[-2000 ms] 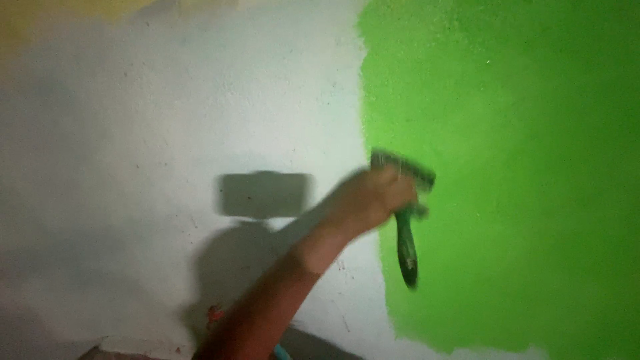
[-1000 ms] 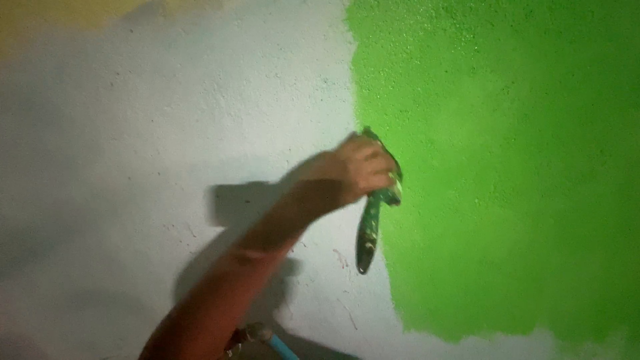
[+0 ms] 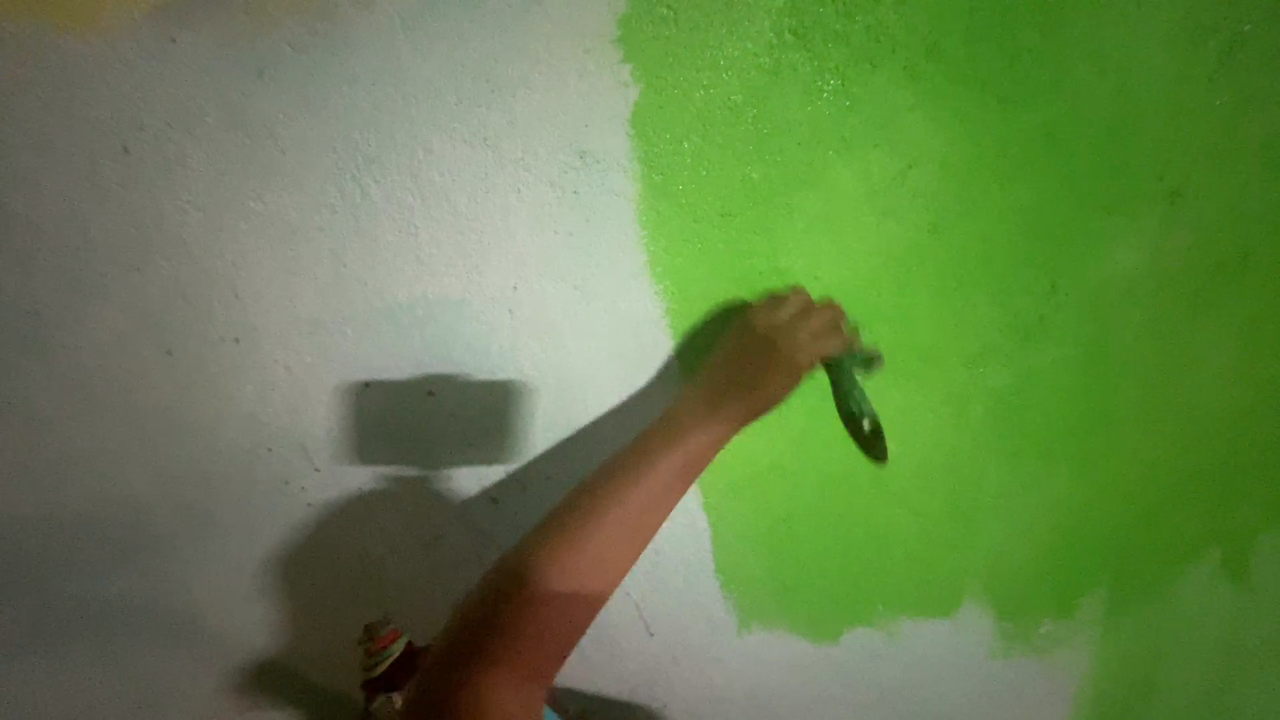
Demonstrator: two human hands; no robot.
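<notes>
My right hand [image 3: 785,345] is closed around a paintbrush, in front of the green part of the wall. The brush's dark green handle [image 3: 857,410] sticks out below the fingers and slants down to the right. Its bristles are hidden behind the hand, so contact with the wall cannot be told. Fresh-looking green paint [image 3: 960,300] covers the right side, with a ragged left edge running beside the bare whitish wall [image 3: 480,200]. My left hand is not plainly in view.
A small red and pale banded object [image 3: 383,645], too unclear to name, shows beside my forearm at the bottom. Shadows of a head, an arm and a boxy shape fall on the whitish wall. Yellow paint [image 3: 80,12] marks the top left; whitish wall borders the green's lower edge.
From the border of the green paint, my right hand has moved right and over the green area, still holding the brush. The handle has swung from leaning down-left to down-right.
</notes>
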